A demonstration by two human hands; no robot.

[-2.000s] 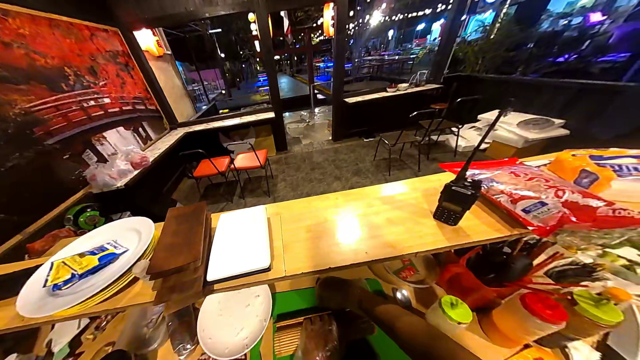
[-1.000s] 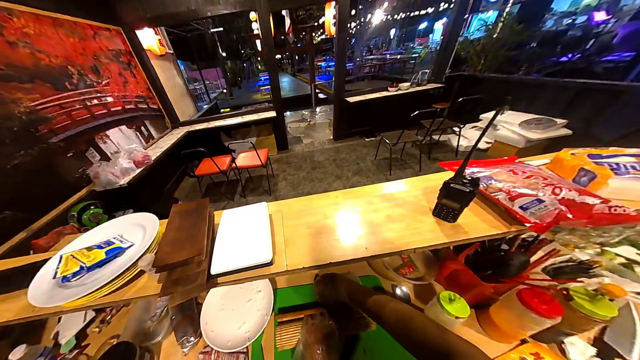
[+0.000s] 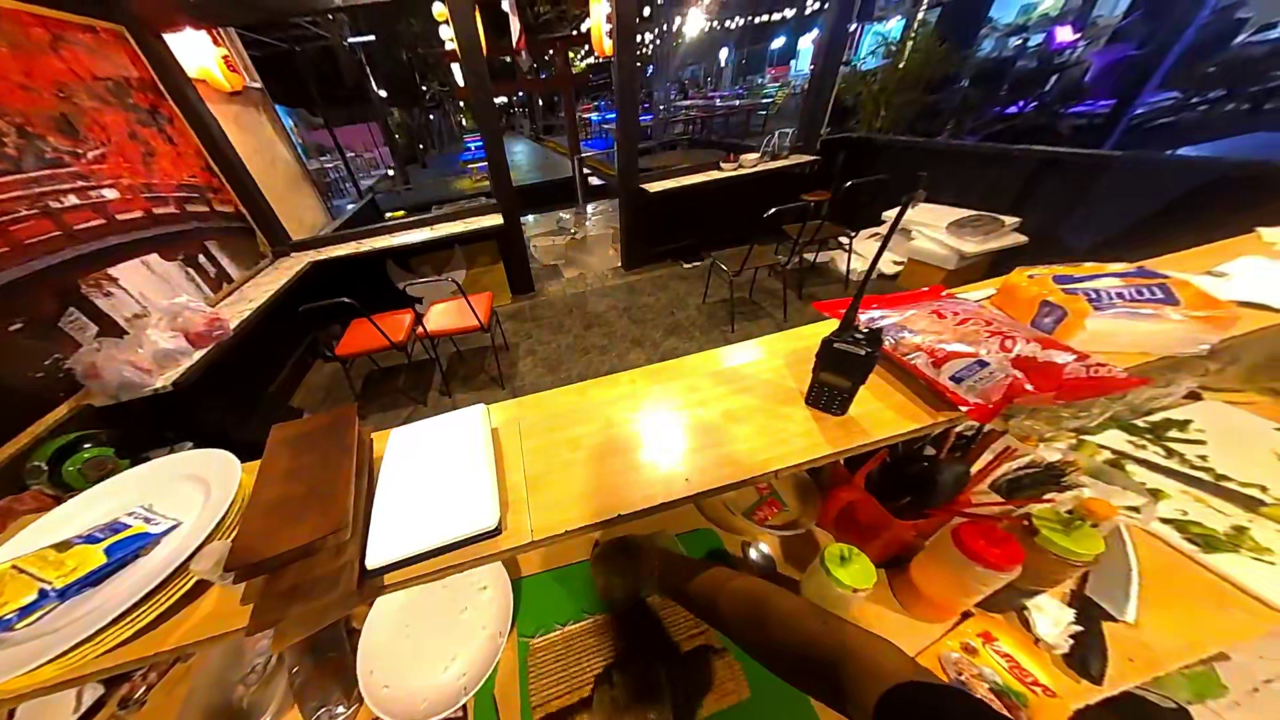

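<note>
A bamboo rolling mat [image 3: 575, 660] lies on a green board [image 3: 555, 602] at the bottom centre. My right hand [image 3: 625, 570] is at the mat's far edge, its forearm reaching in from the lower right; its fingers are dark and blurred. Over the middle of the mat is my left hand [image 3: 650, 675], also dark, and whether it grips anything cannot be made out. A pale oval plate [image 3: 435, 640] lies left of the board. Right of my forearm stand a green-lidded jar [image 3: 840, 580] and a red-lidded container [image 3: 965, 570].
A raised wooden counter [image 3: 600, 450] crosses in front, holding a white tablet-like slab [image 3: 435, 485], brown boards [image 3: 300, 490], stacked plates [image 3: 215, 490], a handheld radio [image 3: 843, 370] and a red food bag [image 3: 980, 350]. A knife blade [image 3: 1115, 575] and a cutting board with greens [image 3: 1200, 450] are at right.
More of the bamboo mat shows on both sides of my left hand than a second ago. My right hand remains near the mat's far edge.
</note>
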